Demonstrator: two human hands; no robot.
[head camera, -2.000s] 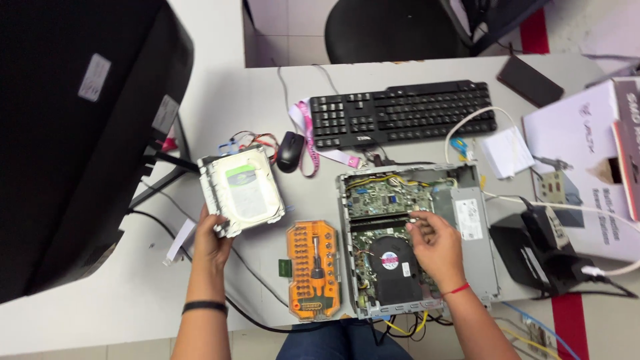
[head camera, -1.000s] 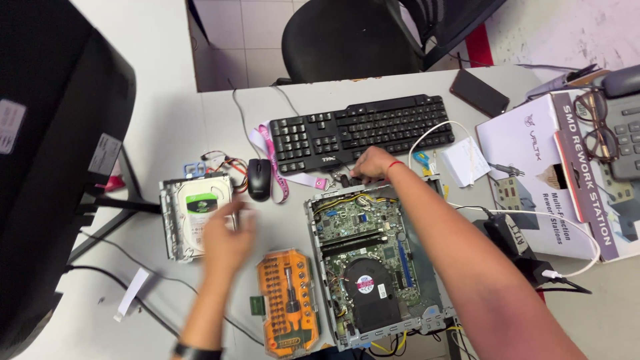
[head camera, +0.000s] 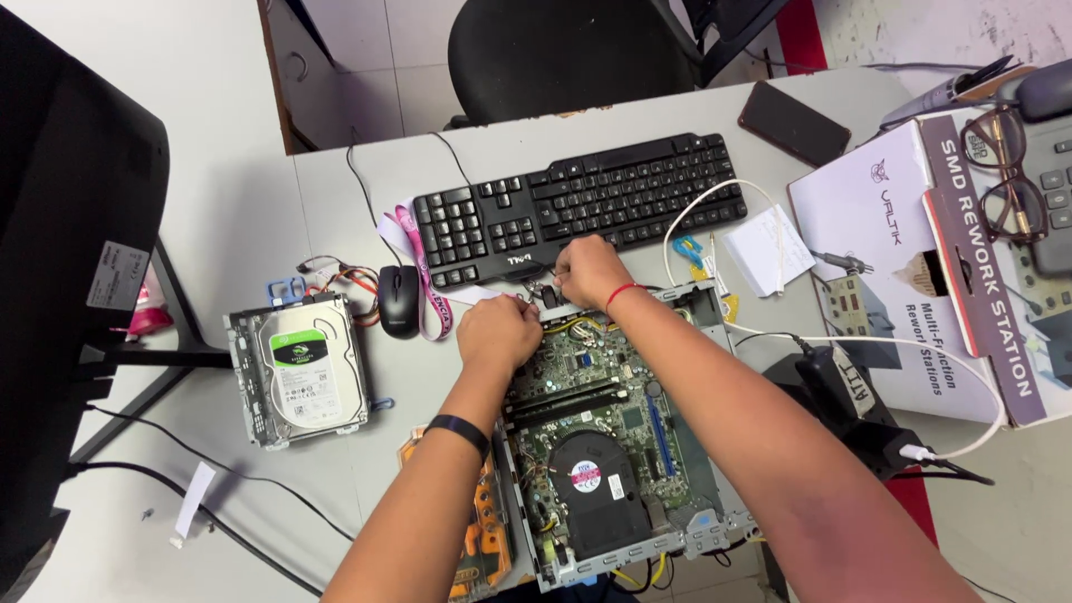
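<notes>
An open desktop computer chassis (head camera: 662, 502) lies flat, its motherboard, black memory modules (head camera: 565, 404) and blower fan (head camera: 590, 494) exposed. At its far edge, beside the keyboard (head camera: 578, 209), both hands are close together over some small dark items on the lanyard's (head camera: 435, 306) end. My left hand (head camera: 500, 331) has its fingers bent there; what they hold is hidden. My right hand (head camera: 586, 272) has thumb and fingers pinched together, their grip too small to make out. A hard drive in a metal caddy (head camera: 306, 368) rests on the desk at left.
An orange screwdriver set (head camera: 481, 536) lies under my left forearm. A black mouse (head camera: 399, 300) sits left of the keyboard. A monitor (head camera: 75, 209) stands at far left. At right are a phone (head camera: 794, 123), white paper (head camera: 766, 249), a rework station box (head camera: 888, 251), glasses and cables.
The hard drive, in my left hand two seconds ago, now lies on the desk. My left hand has moved right to the chassis's far edge, where my right hand went from above the motherboard.
</notes>
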